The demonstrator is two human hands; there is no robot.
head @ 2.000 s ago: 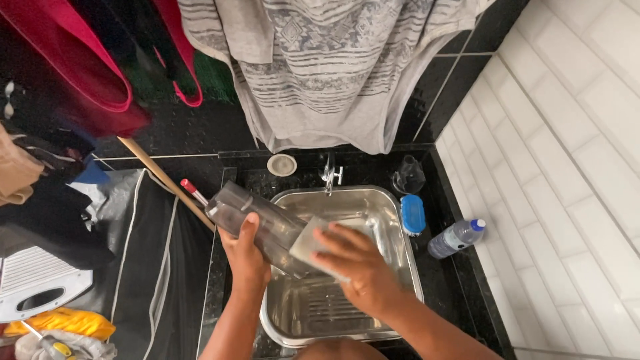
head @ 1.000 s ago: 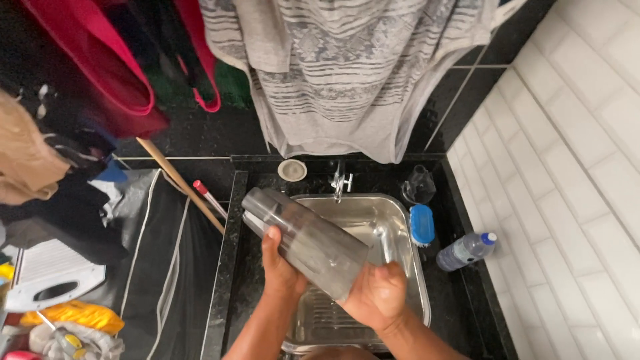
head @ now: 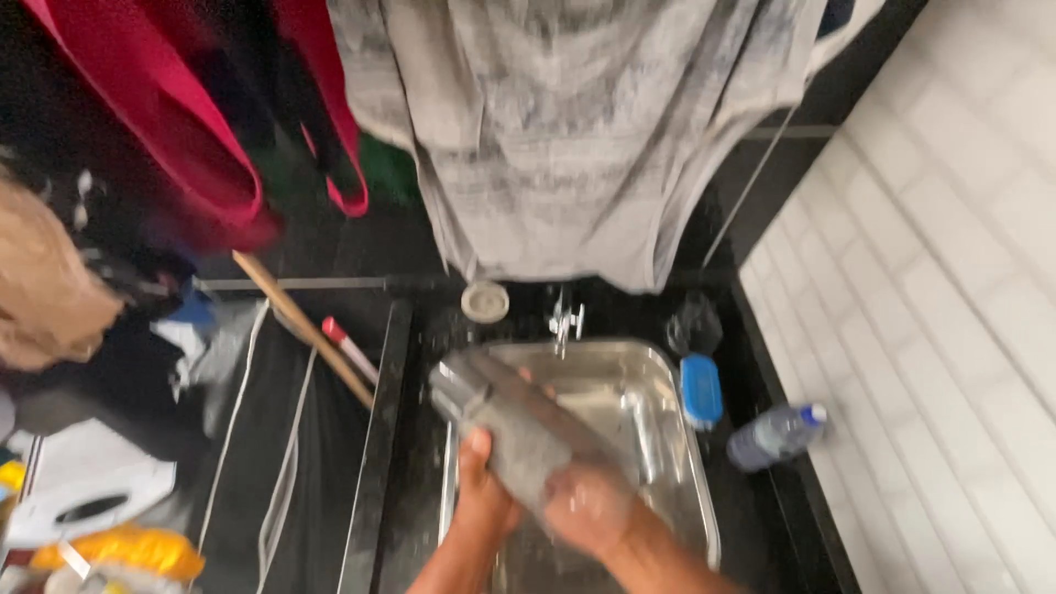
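A clear grey plastic container [head: 520,429], long and blurred by motion, lies tilted above the steel sink basin [head: 689,462]. My left hand [head: 483,487] grips its lower left side, thumb on top. At its near right end is my right hand [head: 590,503], blurred and apparently reaching inside the container; whether it holds anything is hidden. Behind the basin stands a chrome tap [head: 564,322]. A blue-lidded plastic box [head: 701,392] sits at the basin's right edge.
Right of the sink lies a bottle with a blue cap [head: 775,437]. A round beige drain cover or dish [head: 485,303] rests behind the basin. A grey patterned shirt [head: 569,148] hangs above. A wooden stick [head: 305,330] leans at the left, near a white plastic board [head: 91,487].
Two seconds ago my right hand was on the container's outside with a pale flat thing under it. It has since moved to the container's near end.
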